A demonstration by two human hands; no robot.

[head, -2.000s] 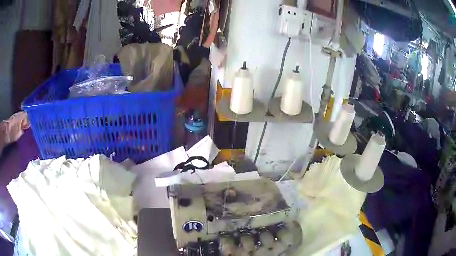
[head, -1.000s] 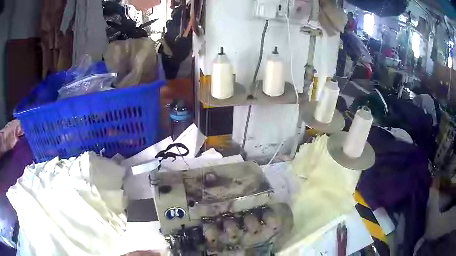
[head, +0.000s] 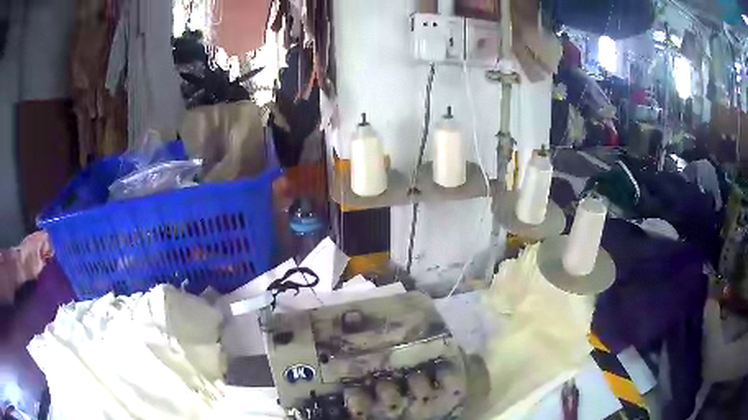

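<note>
The grey-beige overlock machine [head: 369, 344] stands at the bottom centre, with a round badge and a row of knobs [head: 389, 395] on its front. A heap of cream cut pieces [head: 123, 353] lies left of it, partly overexposed. Paler yellow cloth [head: 533, 328] hangs in folds to its right. A pale piece of cloth [head: 250, 402] lies at the machine's left front, cut off by the bottom edge. Neither of my hands shows in the picture.
A blue plastic basket [head: 172, 234] with a clear bag and tan cloth stands behind the heap. Black-handled scissors [head: 294, 280] lie on white paper [head: 324, 267]. White thread cones [head: 449, 152] stand behind. A dark reddish tool [head: 569, 400] lies right, near striped tape [head: 619, 377].
The view has shifted, first left and down, then slightly up. A bit of a hand showed at the bottom edge one second ago and is now out of view. Pale cloth now shows left of the machine.
</note>
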